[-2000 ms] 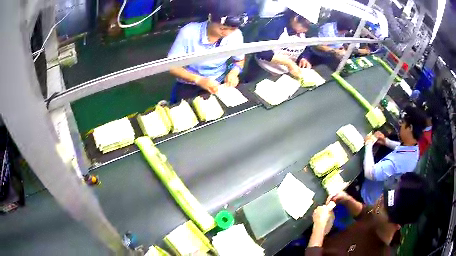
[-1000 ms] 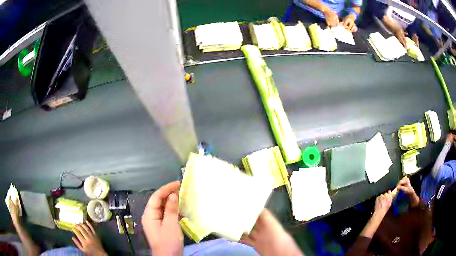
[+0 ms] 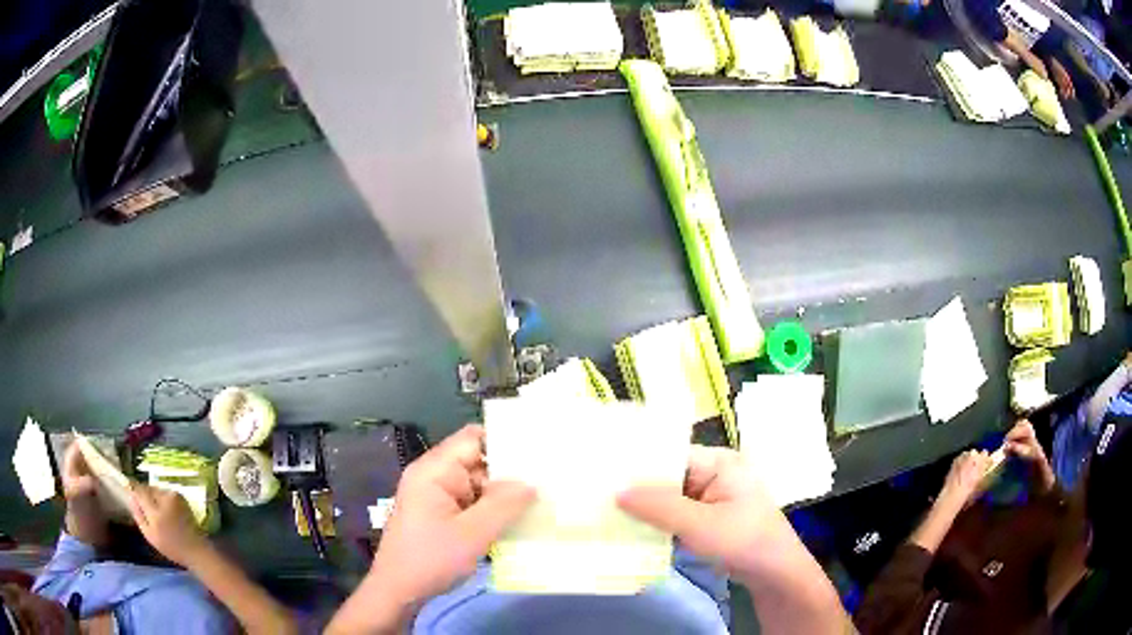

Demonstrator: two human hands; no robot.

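Observation:
A pale sheet piece [image 3: 583,484], white with a yellow-green lower edge, is held upright in front of me at the bottom centre. My left hand [image 3: 441,521] grips its left side, thumb on the face. My right hand [image 3: 732,509] grips its right side, thumb also on the face. The fingers behind the sheet are partly hidden. Just beyond it, folded yellow-green pieces [image 3: 677,378] lie at the belt's near edge, with another folded piece [image 3: 571,381] partly hidden behind the held sheet. A loose white sheet stack [image 3: 785,440] lies to the right.
A grey metal post [image 3: 397,161] stands beyond my hands. A long yellow-green roll [image 3: 695,211] lies across the belt, with a green ring [image 3: 788,347] at its end. A translucent board [image 3: 879,376] lies right. Tape rolls [image 3: 243,418] and a black box [image 3: 298,450] lie left. People work on both sides.
The held sheet has been squared up and is now gripped at both sides. My right hand has moved up to its right edge. Another folded piece now shows behind it. The view has shifted slightly.

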